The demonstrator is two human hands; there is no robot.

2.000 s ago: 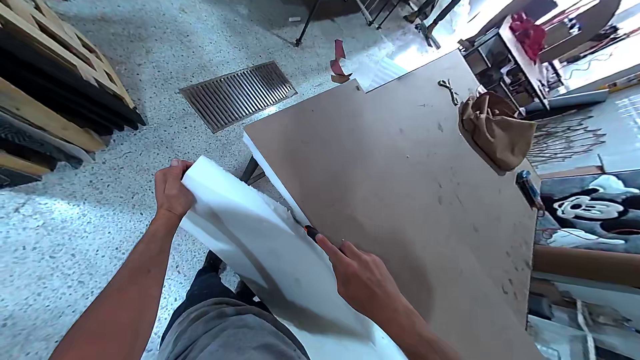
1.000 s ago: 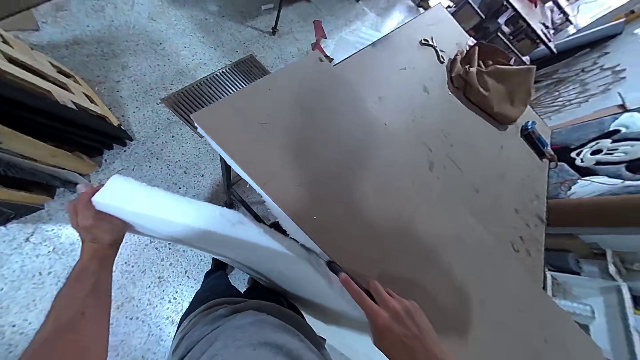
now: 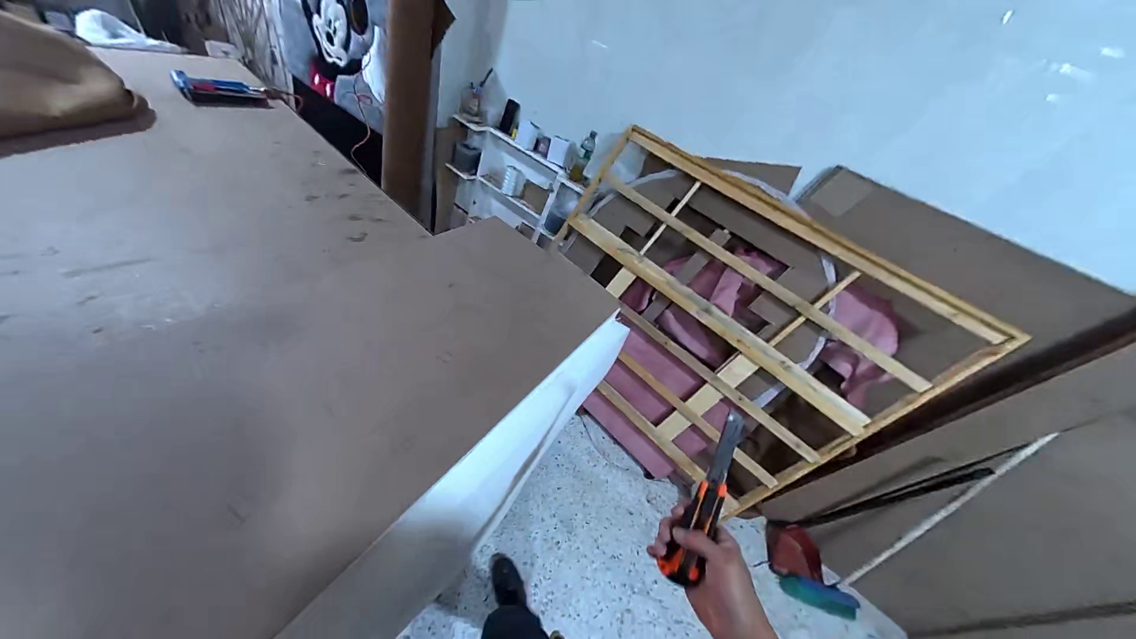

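Note:
My right hand (image 3: 714, 564) grips an orange-and-black snap-off utility knife (image 3: 701, 524), its blade extended and pointing up and away over the floor. The knife touches neither the board nor the white material. Left of it, a large brown sheet board (image 3: 293, 382) spans the view. White foam-like material (image 3: 497, 453) runs along the board's near right edge and hangs below it. My left hand is out of view.
A wooden slatted frame (image 3: 728, 319) leans by the wall, pink fabric (image 3: 692, 293) behind it. Shelves (image 3: 519, 200) hold bottles. A broom (image 3: 821, 595) lies at lower right. On the board are a brown cloth bag (image 3: 53, 80) and blue tool (image 3: 222, 89).
The view has swung far right. My right hand has lifted the knife off the board's edge, where it was before. My left hand, earlier holding the white material's end, has left the view.

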